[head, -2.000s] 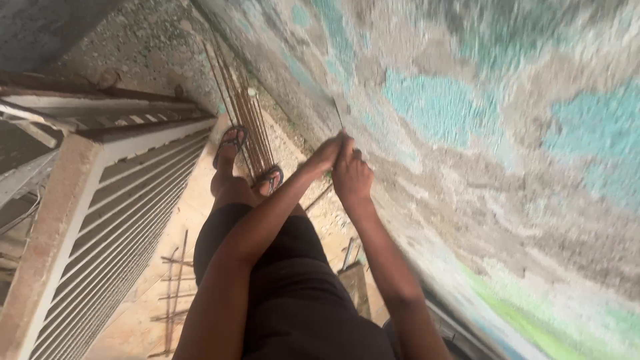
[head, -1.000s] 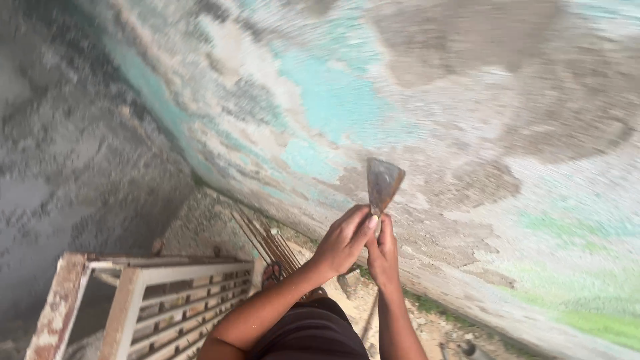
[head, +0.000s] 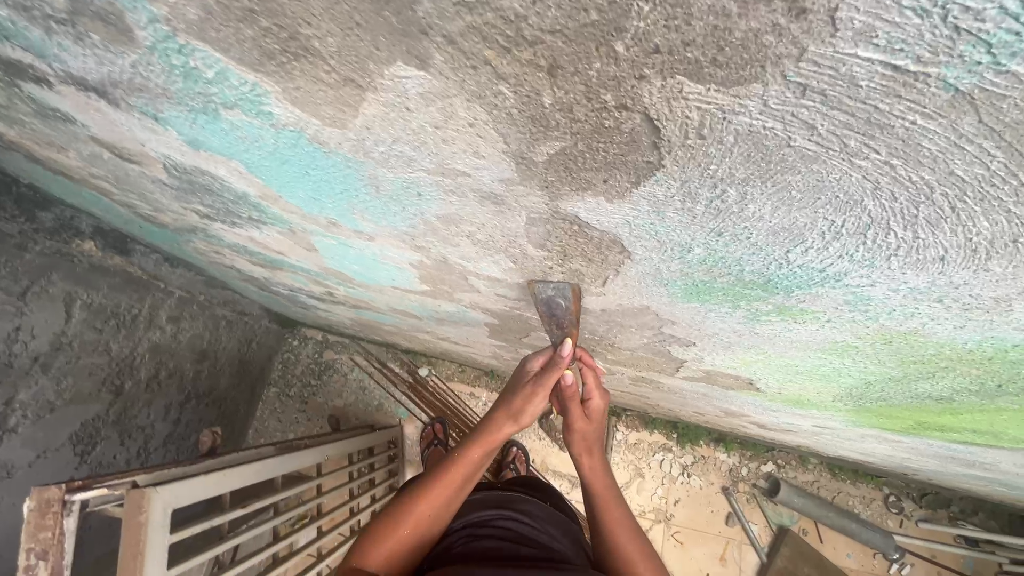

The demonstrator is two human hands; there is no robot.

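A rusty putty knife (head: pixel 557 308) points away from me, its flared blade up against or just in front of a wall (head: pixel 448 160) with flaking turquoise, white and green paint over bare plaster. My left hand (head: pixel 534 386) is closed around the knife near the base of its blade, thumb along it. Close beside it, my right hand (head: pixel 585 400) grips the lower part, the fingers curled at the handle. Both hands hide most of the handle. Whether the blade touches the wall I cannot tell.
A slatted metal frame (head: pixel 280 496) leans at lower left, beside a grey wall (head: pixel 104 336). Thin rusty rods (head: pixel 416 388) lie by my sandalled feet. A grey pipe (head: pixel 832 512), bars and paint chips are on the floor at lower right.
The view has swung right along the wall, showing more green paint and the pipe. Both hands remain together on the putty knife, as one second ago.
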